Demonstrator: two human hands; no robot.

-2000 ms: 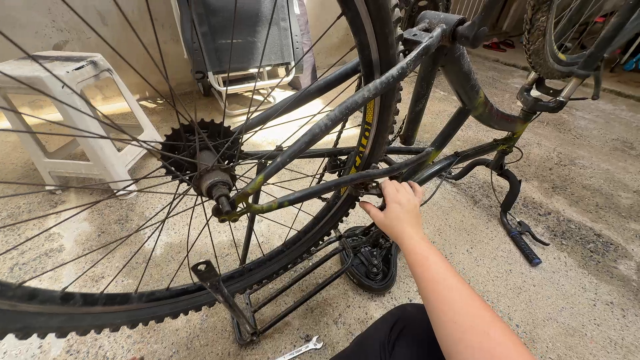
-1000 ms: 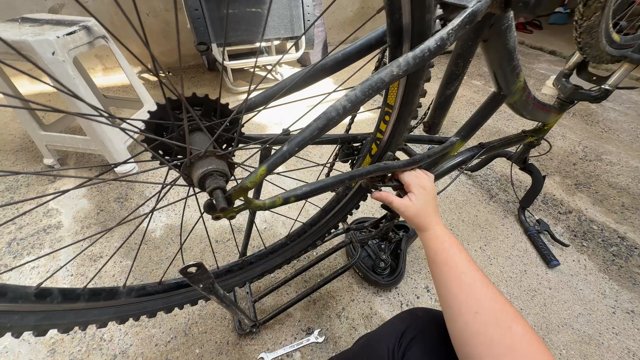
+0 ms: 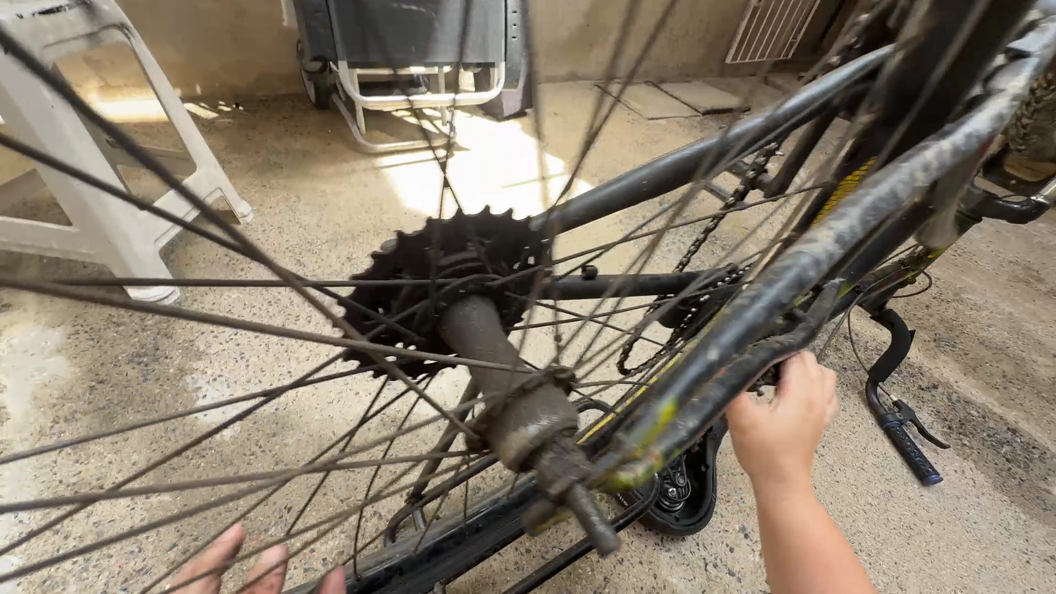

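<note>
The upturned bicycle's rear wheel fills the left and middle, its dirty hub (image 3: 528, 417) and threaded axle end near the frame dropout, with a black sprocket cluster (image 3: 445, 289) on the far side. My right hand (image 3: 784, 412) is at the lower frame tube (image 3: 759, 355), fingers partly hidden behind it. My left hand (image 3: 256, 569) shows only as fingertips at the bottom edge, behind the spokes beside the tire (image 3: 462, 536); whether they touch is unclear. The bicycle chain (image 3: 693, 280) hangs beyond the frame tubes.
A white plastic stool (image 3: 124, 190) stands at the left. A folded chair with a white metal frame (image 3: 421, 99) leans by the back wall. The black saddle (image 3: 693, 495) rests on the concrete floor, below the frame. The handlebar grip (image 3: 912, 450) is at the right.
The view has moved closer to the hub. My left fingertips have come into view at the bottom. My right hand remains by the frame tube. The wrench on the floor is out of view.
</note>
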